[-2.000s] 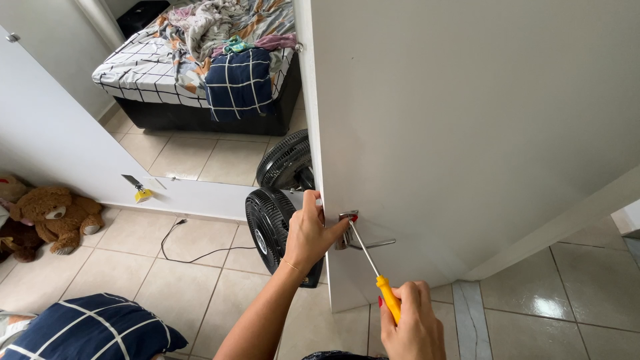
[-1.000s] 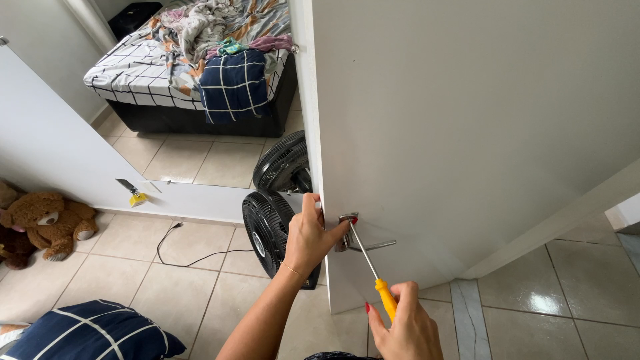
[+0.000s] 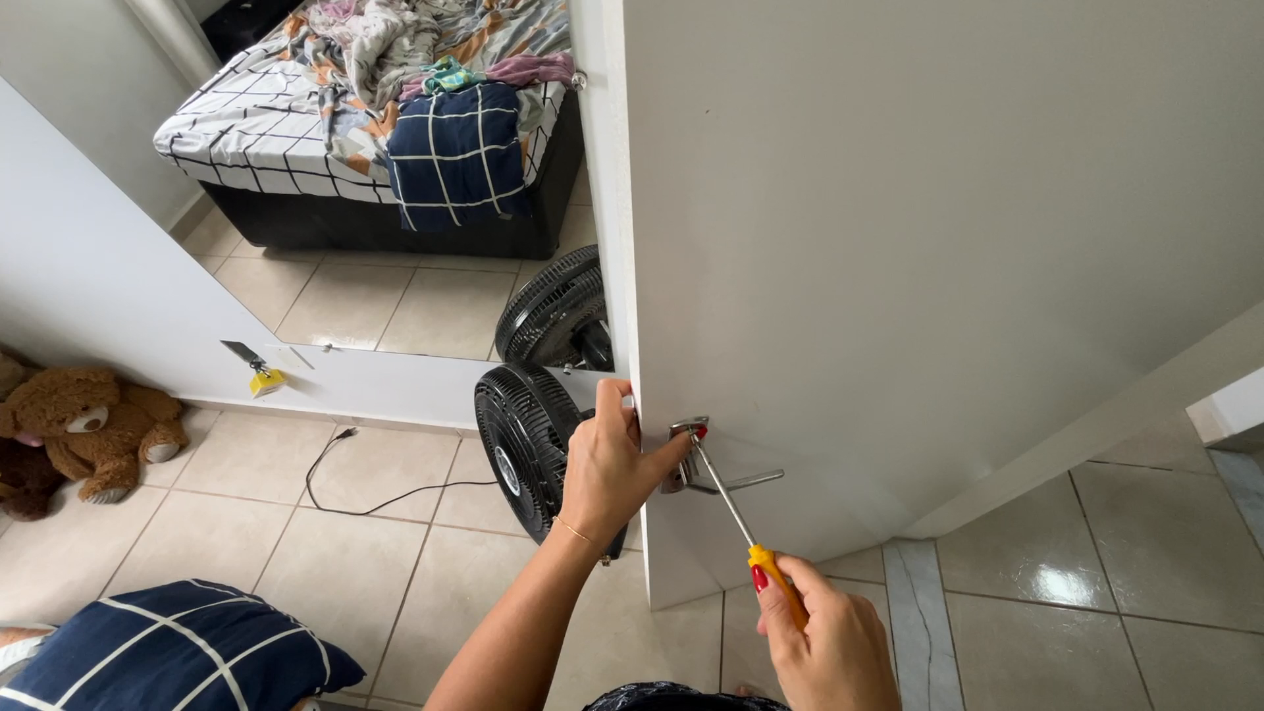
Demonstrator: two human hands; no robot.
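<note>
A white door [image 3: 889,247] fills the right side, with a metal lever handle [image 3: 750,481] and its plate [image 3: 688,427] near the door's edge. My left hand [image 3: 614,464] wraps that edge, its thumb pressed at the top of the plate and the fingers behind. In my right hand [image 3: 825,632] is a screwdriver with a yellow handle [image 3: 780,588], held slanting, its shaft running up to the upper part of the plate beside my left thumb. The tip and any screw there are hidden or too small to tell.
A black fan [image 3: 523,454] stands on the tiled floor left of the door, its cord [image 3: 365,509] trailing left. Behind is a mirror [image 3: 346,306] reflecting a bed. A yellow padlock [image 3: 266,380] hangs below it. A teddy bear [image 3: 89,425] and a blue checked pillow [image 3: 168,652] lie at left.
The fingers of my right hand have shifted on the screwdriver handle since one second ago. My left hand stays at the plate.
</note>
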